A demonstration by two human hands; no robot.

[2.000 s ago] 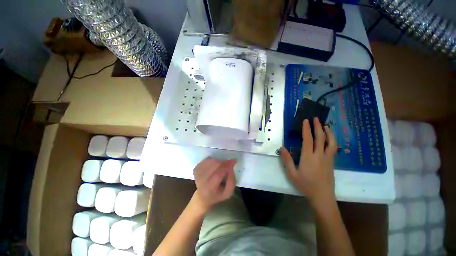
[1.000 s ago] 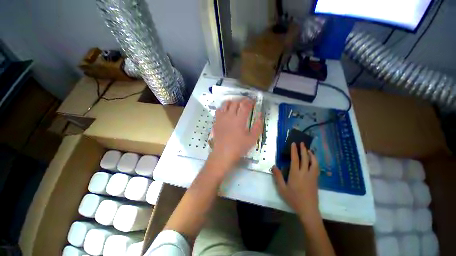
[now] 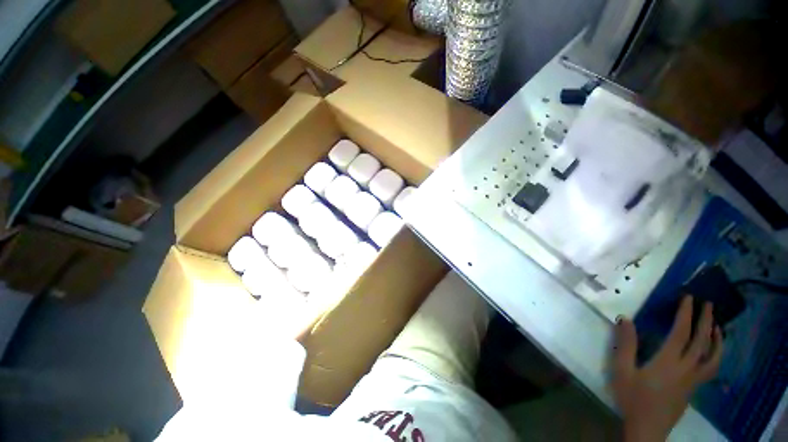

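Note:
The fixture (image 3: pixel 596 186) on the table is empty, a whitish cradle with small black blocks (image 3: pixel 530 198). My right hand (image 3: pixel 670 363) is at the lower right with fingers spread, fingertips at the near edge of the black switch (image 3: pixel 714 293) on the blue mat. My left hand cannot be made out; strong white glare covers my left sleeve and the carton's near corner. White plastic shells (image 3: pixel 301 200) stand in rows in the open left carton (image 3: pixel 246 173).
The perforated base plate (image 3: pixel 492 186) lies under the fixture. A foil duct (image 3: pixel 473 47) hangs behind the carton. A brown box-like object (image 3: pixel 713 78) and a flat box (image 3: pixel 756 173) are beyond the fixture. Shelving with a curved-looking edge (image 3: pixel 112 78) is at the far left.
The view has swung left towards the carton. My left hand has left the fixture, and the shell seen there earlier is gone. My right hand remains at the switch.

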